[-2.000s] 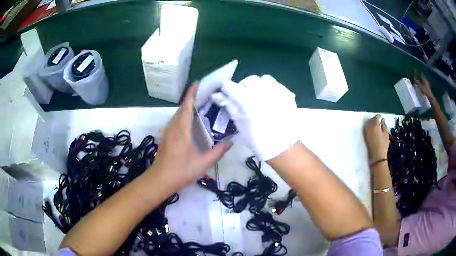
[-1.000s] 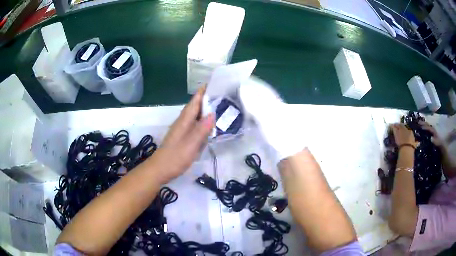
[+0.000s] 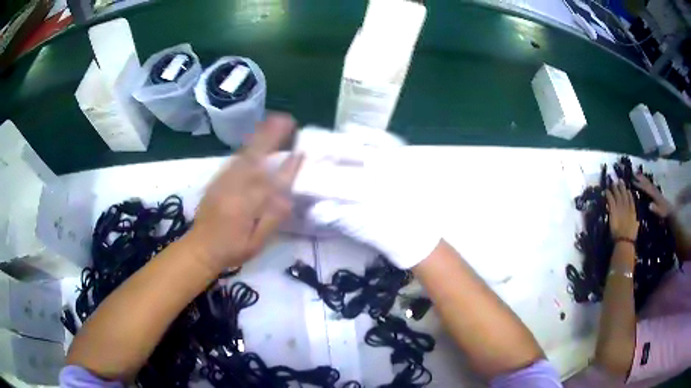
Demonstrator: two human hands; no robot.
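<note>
A white box (image 3: 326,163) is held between my hands at the middle, over the front edge of the green belt; it is blurred and its dark device no longer shows. My left hand (image 3: 246,197) is bare, blurred, and at the box's left side. My right hand (image 3: 379,201), in a white glove, is on the box's right side and blends with it. Black coiled cables (image 3: 136,250) lie heaped at the left of the white table, and a smaller group of cables (image 3: 364,288) lies below my hands.
Two bagged devices (image 3: 235,102) and an open white box (image 3: 114,106) stand on the green belt (image 3: 470,76). Another open box (image 3: 375,76) stands behind my hands. Closed boxes (image 3: 559,102) lie to the right. Stacked open cartons (image 3: 45,227) line the left. Another person's hands (image 3: 623,212) touch a cable heap.
The box between my hands has turned, and the device inside is now hidden. The bagged devices and boxes on the belt have moved right. The other person's hands have shifted on the cable heap.
</note>
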